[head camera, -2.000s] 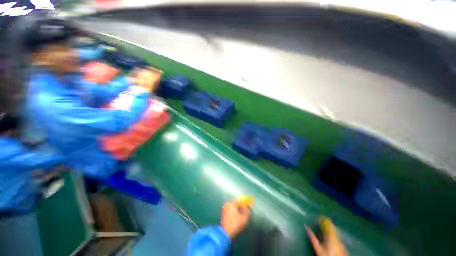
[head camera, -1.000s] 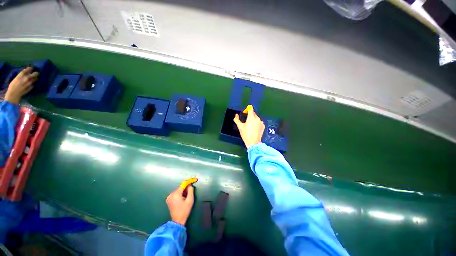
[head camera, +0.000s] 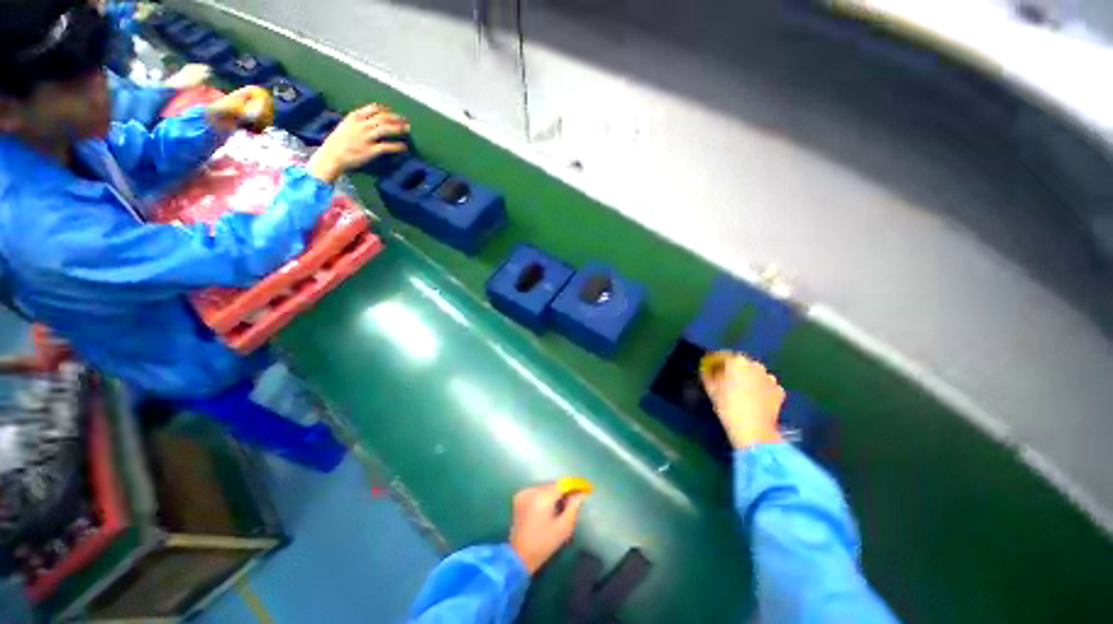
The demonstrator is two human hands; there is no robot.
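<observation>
My right hand [head camera: 747,396], with a yellow finger cot, is over the dark open cavity of a blue gift box [head camera: 669,388] on the belt. Whether it holds anything is hidden. The box's blue insert panel [head camera: 767,324] is hinged up on the far side, and its other half lies partly behind my right hand. My left hand [head camera: 544,519], with a yellow finger cot, is over the glossy green worktop, with no object visible in it. Small black blocks [head camera: 620,583] lie on the worktop beside it, at the bottom edge.
More blue boxes [head camera: 598,307] stand in a row on the green belt [head camera: 684,280] to the left. A person in a blue smock reaches over red trays [head camera: 293,283] toward the boxes. A crate [head camera: 195,549] stands at lower left. A grey-white panel [head camera: 732,146] runs behind the belt.
The view has turned left, showing more of the neighbour and red trays. My right hand remains at the open box, and my left hand remains near the black blocks.
</observation>
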